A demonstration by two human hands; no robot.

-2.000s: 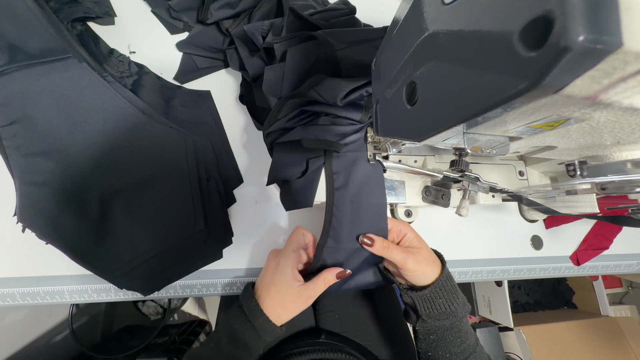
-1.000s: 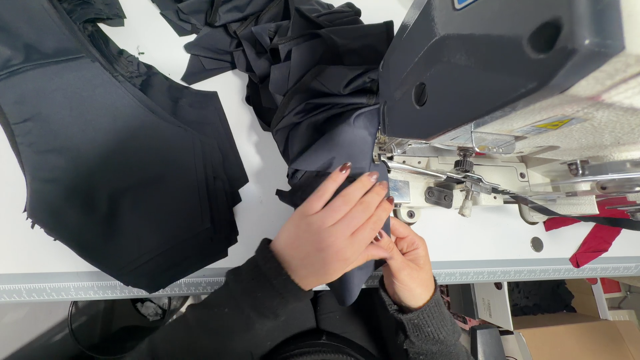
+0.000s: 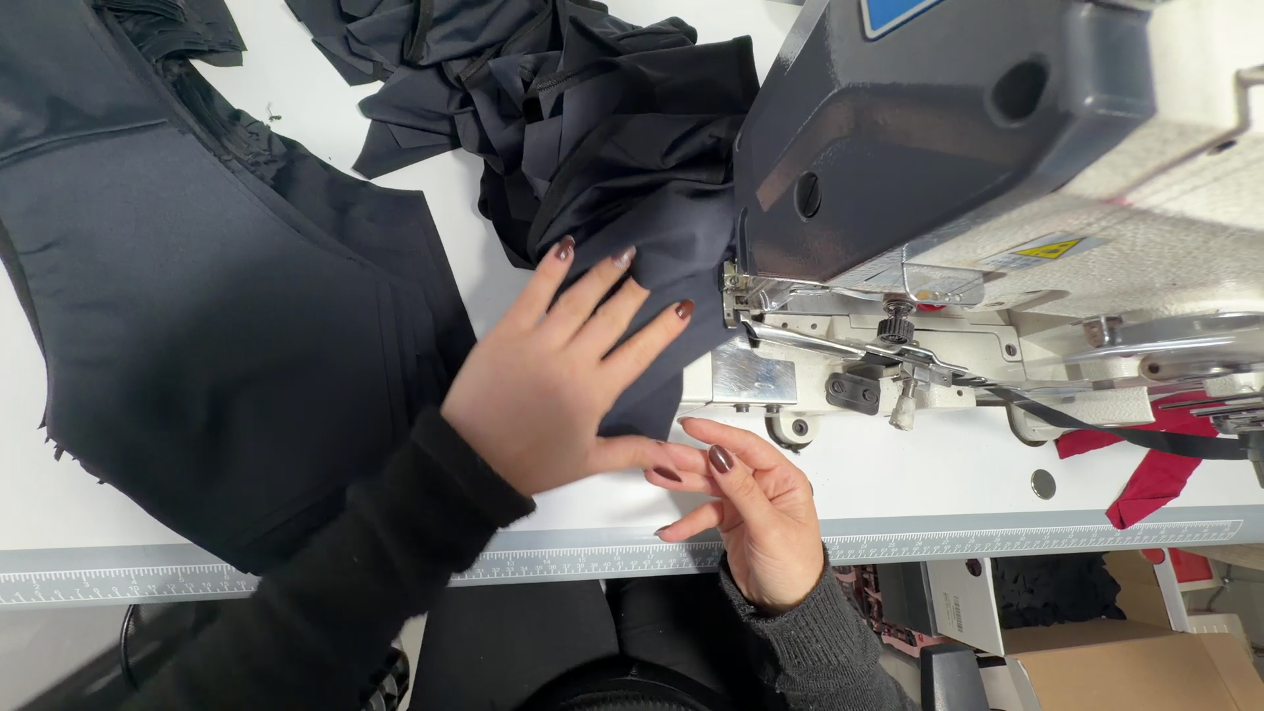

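Observation:
My left hand (image 3: 573,370) lies with spread fingers on a dark navy fabric piece (image 3: 681,247), which runs under the presser foot (image 3: 732,294) of an industrial sewing machine (image 3: 928,138). Just below the fabric's lower end is my right hand (image 3: 755,504), palm partly up and fingers curled, near my left thumb; no fabric shows in it. Beyond the left hand, bunched navy garment pieces (image 3: 474,89) are heaped against the machine head. A black binding strip (image 3: 1106,420) leads into a metal folder (image 3: 820,341) at the foot.
A stack of cut dark fabric panels (image 3: 217,326) covers the table's left side. Along the front edge runs a printed ruler (image 3: 632,560). Red fabric strips (image 3: 1155,479) and a small metal disc (image 3: 1043,483) are at the right. Below the table stands an open cardboard box (image 3: 1136,671).
The fabric's lower end, held in both hands two seconds ago, has moved up toward the foot. My left hand has moved up onto the fabric, and my right hand has let go.

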